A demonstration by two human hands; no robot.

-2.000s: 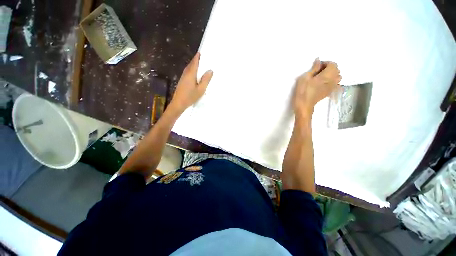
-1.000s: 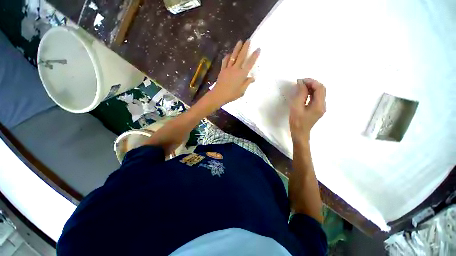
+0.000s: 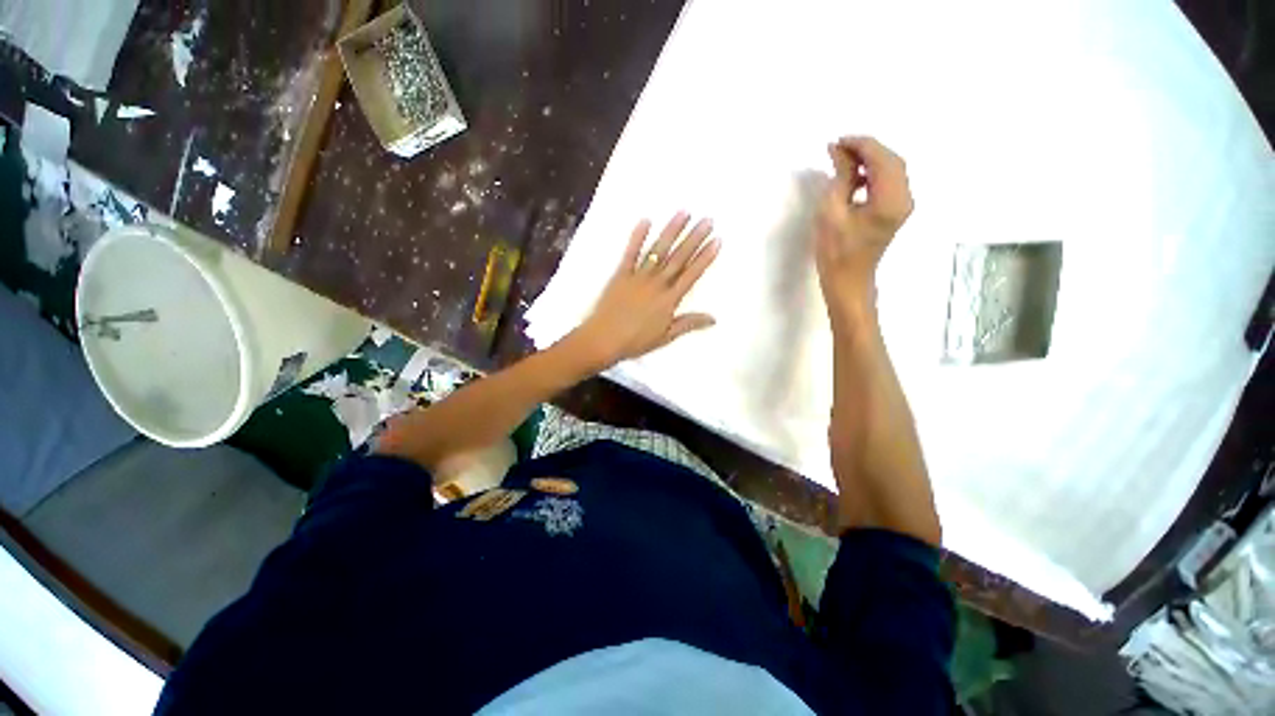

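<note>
A large white fabric stack [image 3: 1119,462] covers the right of the table. My left hand [image 3: 646,297] lies flat on its near left part, fingers spread, holding nothing. My right hand [image 3: 863,203] is over the stack, further from me, with thumb and fingertips pinched together. Whether a pin is between them is too small to tell. A small open pin box [image 3: 1004,302] lies on the stack right of my right hand, with small silvery pins inside.
A second pin box [image 3: 406,84] stands on the dark table [image 3: 559,84] at left, near a wooden strip [image 3: 311,147] and a brass-handled dark bar [image 3: 496,287]. A large cream bucket [image 3: 168,336] stands at left. White strips [image 3: 1216,636] lie at lower right.
My left hand has moved from the stack's left edge onto its top and lies flat. My right hand has moved away from the pin box to the left. The camera view has shifted.
</note>
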